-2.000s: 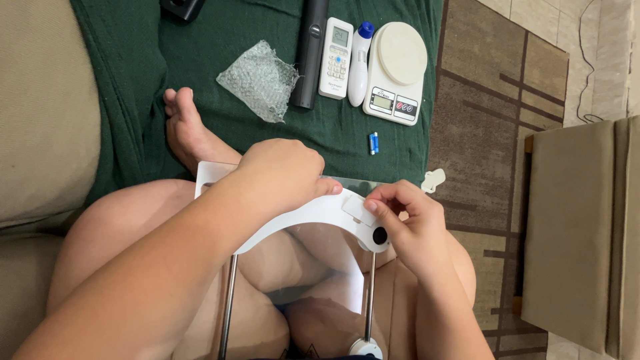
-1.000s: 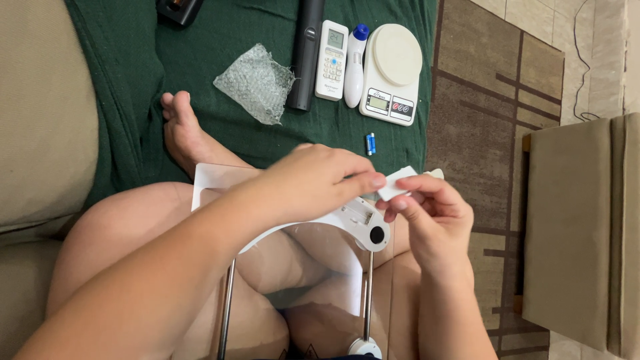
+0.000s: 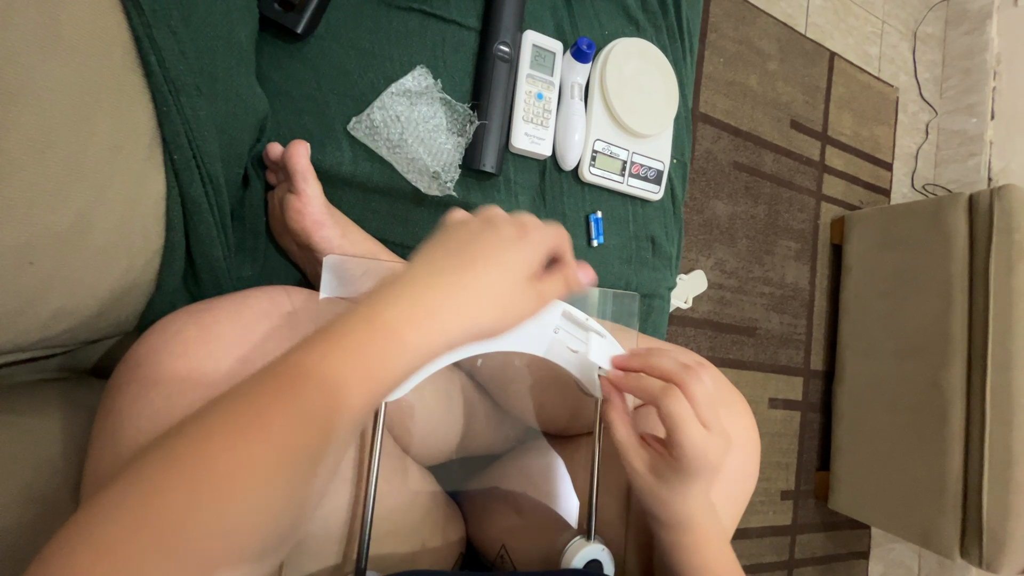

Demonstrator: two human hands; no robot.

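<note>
A glass bathroom scale [image 3: 512, 416], its white plastic underside part and metal rods facing up, lies across my lap. My right hand [image 3: 668, 424] pinches a small white plastic cover [image 3: 604, 352] between thumb and fingers, beside the battery compartment [image 3: 572, 328] at the scale's right side. Over the upper part of the scale is my left hand [image 3: 512, 260], blurred, its fingers curled; whether it holds anything cannot be told. Two small blue batteries [image 3: 595, 229] lie on the green cloth, beyond the scale.
On the green cloth [image 3: 360, 48] lie bubble wrap [image 3: 416, 132], a dark cylinder [image 3: 496, 88], a remote control [image 3: 536, 96], a thermometer [image 3: 574, 108] and a kitchen scale [image 3: 632, 120]. A beige upholstered bench [image 3: 904, 360] stands right, on a patterned rug [image 3: 768, 208].
My right hand took the white cover off the compartment and has since lowered it beside the scale's edge. My left hand has lifted off the scale's edge.
</note>
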